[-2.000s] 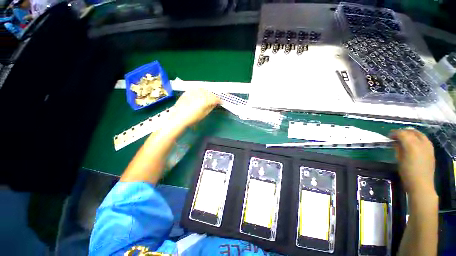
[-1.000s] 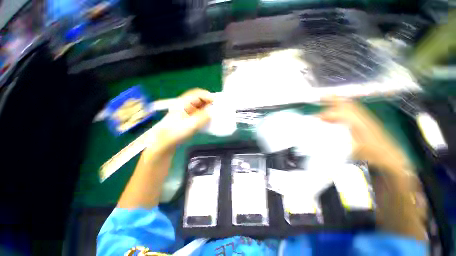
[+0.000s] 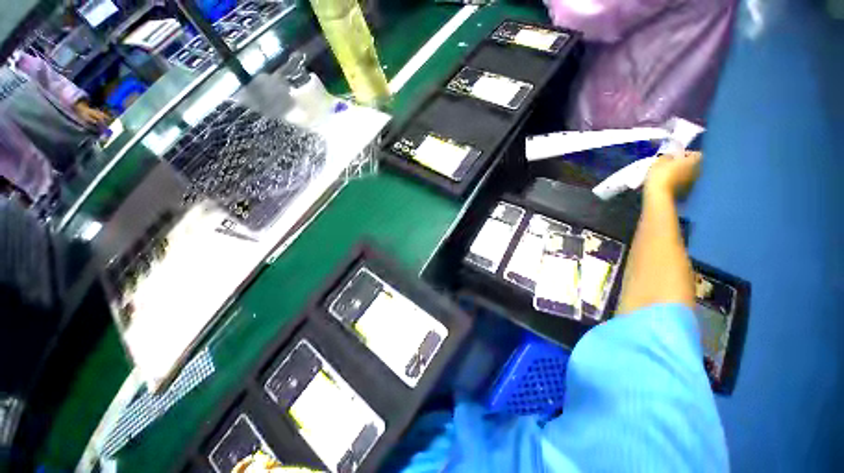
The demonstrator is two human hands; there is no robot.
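My right hand (image 3: 678,173) is at the upper right, stretched away from the bench, closed on crumpled white strips (image 3: 601,140) that hang out to its left. My left hand is not in view. A black phone tray (image 3: 375,254) lies at the lower centre on the green bench. Three phone housings (image 3: 393,325) with white centres and dark ends show in it; the lowest is cut off by the frame edge. A dotted sheet (image 3: 167,397) lies at the lower left.
A white board (image 3: 176,309) holds a clear tray of black parts (image 3: 250,162) at left. More phone trays are at upper centre (image 3: 444,115) and right (image 3: 481,277). A blue basket (image 3: 532,374) sits below. A yellow-green roll (image 3: 350,46) stands behind. Other people are at the top right and left.
The view has swung to the right. My right hand has moved from above the phone tray out to the far right with the white strips. My left hand has left the view.
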